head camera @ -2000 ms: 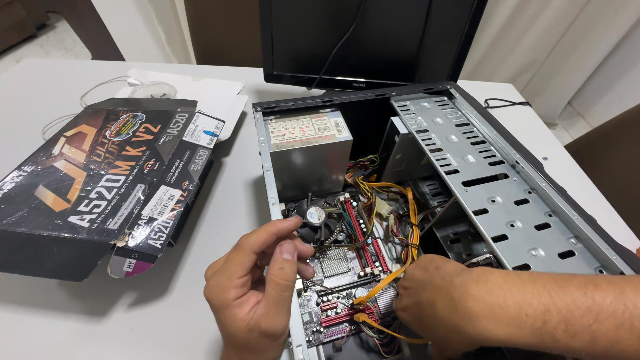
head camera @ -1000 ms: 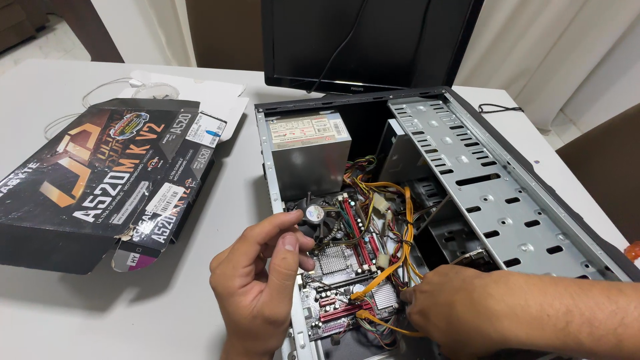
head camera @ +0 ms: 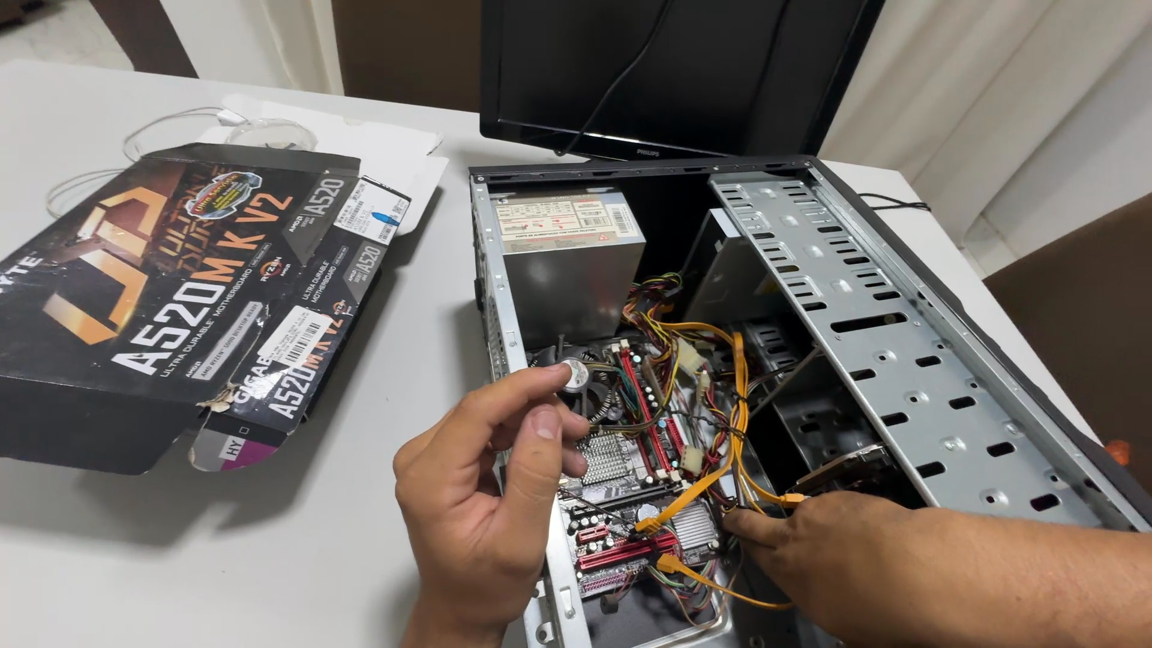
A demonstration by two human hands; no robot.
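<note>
An open computer case [head camera: 513, 346] lies on the table. Inside it are a motherboard [head camera: 598, 490] with red slots, a CPU fan [head camera: 580, 378], orange SATA cables [head camera: 740, 378] and a power supply [head camera: 571, 279]. My left hand [head camera: 499, 486] hovers over the case's left edge near the fan, fingers curled but apart, with nothing in it. My right hand [head camera: 828, 549] reaches into the lower part of the case, among the cables beside the hard drive [head camera: 841, 468]. One orange connector shows at its knuckles; its fingertips are partly hidden, and whether they grip anything cannot be told.
A black motherboard box [head camera: 171, 270] with a torn flap sits on the white table [head camera: 315, 540] at the left, with clear cables behind it. A Philips monitor [head camera: 666, 81] stands behind the case. The slotted metal drive bay panel [head camera: 891, 333] runs along the right side.
An orange connector now shows at my right hand's knuckles, where the earlier frames do not show it plainly. My left hand has stayed over the case's left edge.
</note>
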